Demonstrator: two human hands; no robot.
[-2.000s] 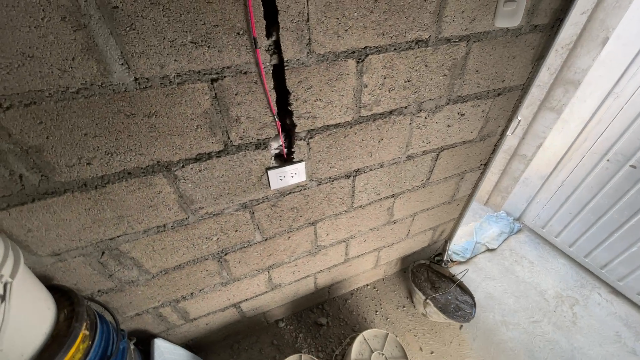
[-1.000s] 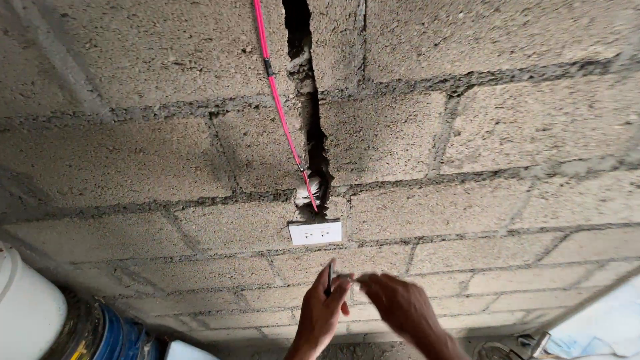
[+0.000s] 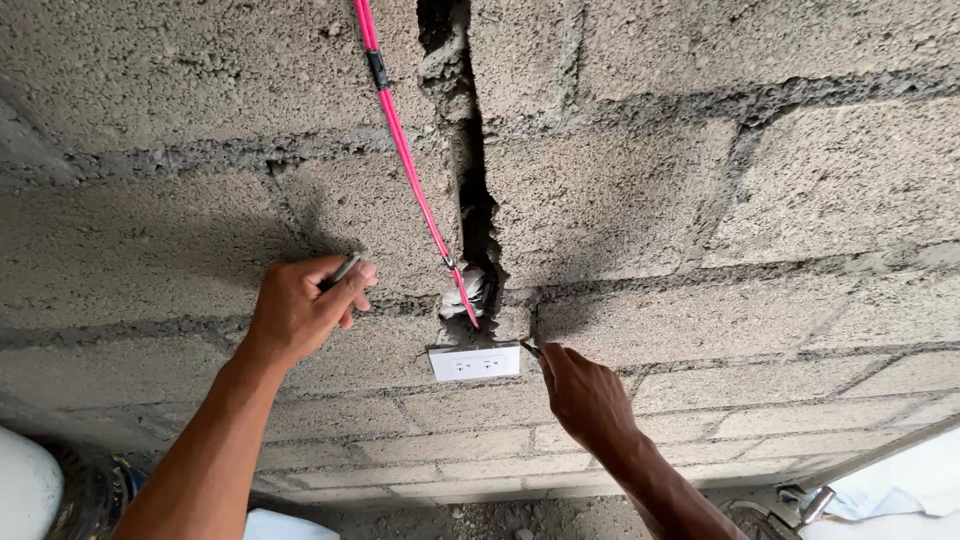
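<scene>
A white double outlet cover plate [image 3: 475, 363] sits on the block wall, at the foot of a rough vertical channel [image 3: 475, 187]. Pink electrical wires [image 3: 405, 154], bound with black tape at two spots, run down into the opening above the plate. My right hand [image 3: 589, 394] grips a thin dark tool [image 3: 531, 349], its tip at the plate's upper right corner; the rest of the tool is hidden. Left of the channel, my left hand [image 3: 304, 311] is closed on a small grey cylindrical object [image 3: 342, 270], perhaps a cap or handle, and does not touch the plate.
Concrete blocks [image 3: 615, 202] with rough mortar joints surround the plate. At the lower left stand a white bucket [image 3: 26, 487] and a dark container [image 3: 82, 495]. Loose rubble [image 3: 555, 521] lies on the floor below. A bucket [image 3: 757, 519] and light blue cloth or plastic [image 3: 874, 499] are at the lower right.
My hands, together below the plate one second ago, have moved apart and up, the right to the plate's corner and the left beside the channel. The view has moved closer to the wall.
</scene>
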